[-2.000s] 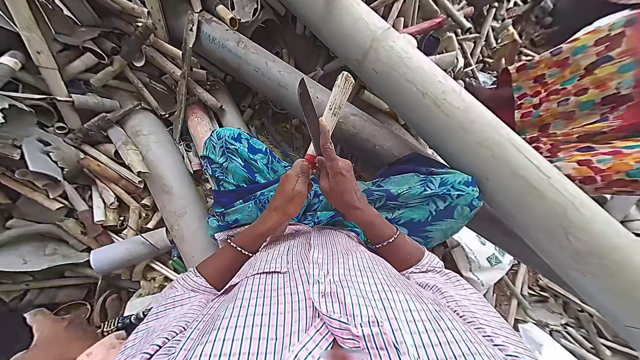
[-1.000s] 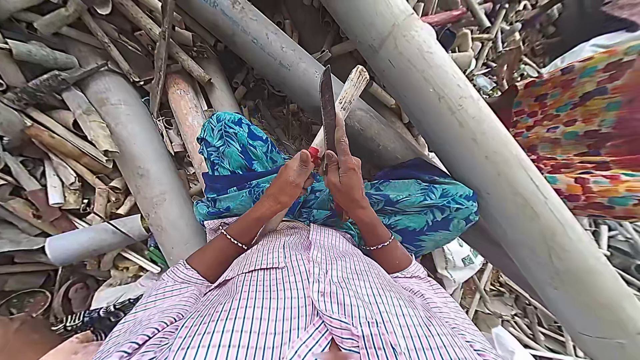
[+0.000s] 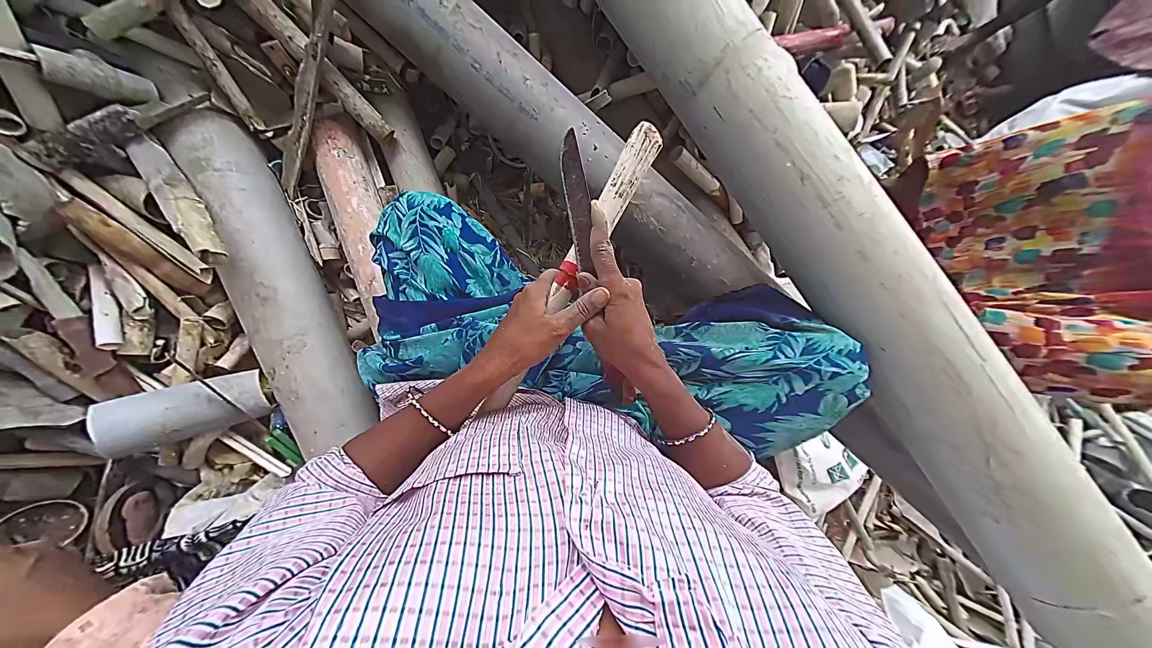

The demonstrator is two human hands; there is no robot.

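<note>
My left hand (image 3: 531,324) is closed around a pale, narrow pipe or stick (image 3: 627,171) with a worn, whitish upper end. It slants from upper right down past my left wrist, and a red band (image 3: 566,274) shows beside my fingers. In my right hand (image 3: 621,315) is a knife (image 3: 576,189) with a dark, stained blade pointing up, the index finger stretched along it. What looks like its brown handle shows below that hand. The blade is close beside the pale piece; whether they touch I cannot tell. My left thumb lies against my right hand.
Large grey plastic pipes (image 3: 810,198) run diagonally at the right and behind my hands; another (image 3: 270,288) lies at the left. A short grey pipe (image 3: 180,414) and heaps of scrap pipe surround my crossed legs. Colourful patterned cloth (image 3: 1053,243) is at the right, a white bag (image 3: 821,472) by my knee.
The knife blade leaned left two seconds ago, stood nearly upright one second ago, and now leans slightly left again. Both hands have kept their holds.
</note>
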